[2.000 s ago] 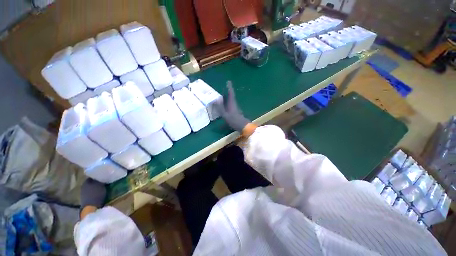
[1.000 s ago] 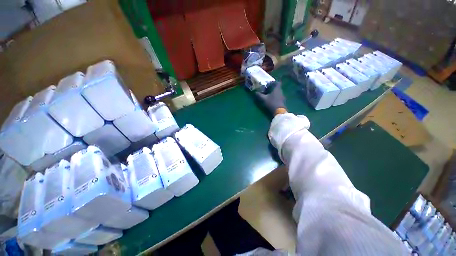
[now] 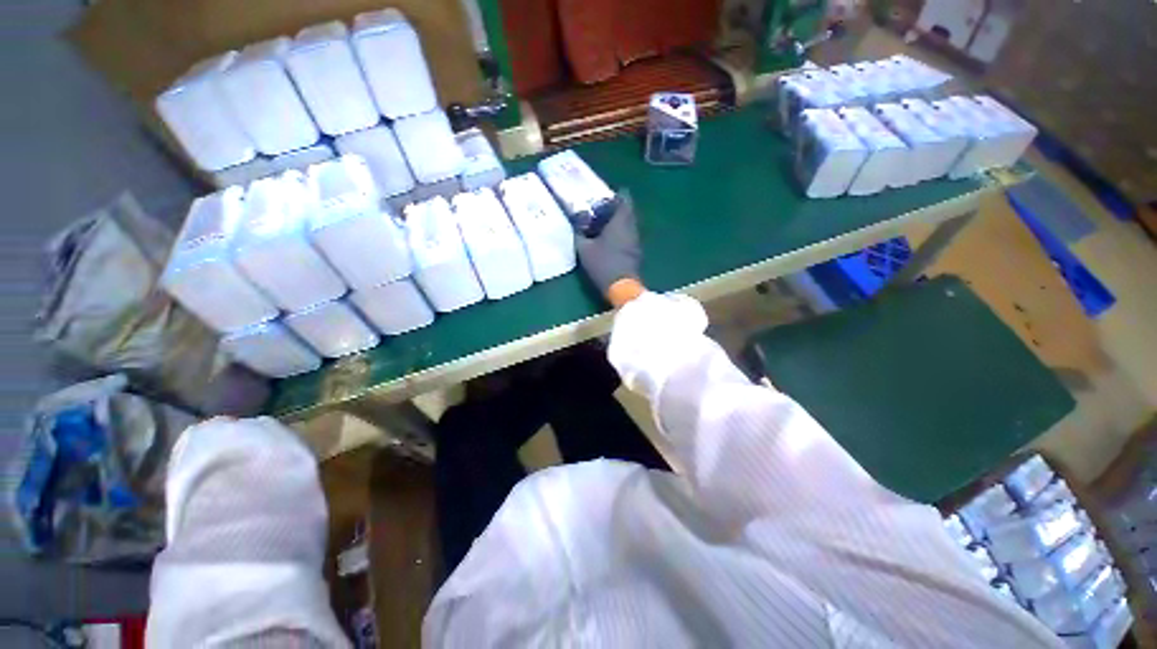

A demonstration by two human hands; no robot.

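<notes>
My right hand [image 3: 612, 244], in a dark grey glove, grips the near end of a white shrink-wrapped box [image 3: 574, 181] at the right end of the left front row. Shrink-wrapped boxes [image 3: 457, 247] stand side by side there, with a two-layer stack [image 3: 286, 241] to their left and another stack [image 3: 298, 83] behind. A single box [image 3: 673, 127] stands on the green bench [image 3: 723, 203] near the tunnel outlet. My left hand [image 3: 248, 391] is a dark, blurred shape at the bench's left corner; its fingers cannot be made out.
Two rows of boxes [image 3: 869, 146] stand at the bench's right end. Red-brown curtain strips [image 3: 641, 38] hang over the roller outlet [image 3: 634, 99]. A lower green table [image 3: 914, 380] is at right, with packed boxes [image 3: 1040, 545] below. Woven sacks [image 3: 127, 298] lie at left.
My right hand has moved left from the outlet with a box and set it beside the front row. Another box now stands near the outlet. The view has shifted, bringing my left sleeve back in.
</notes>
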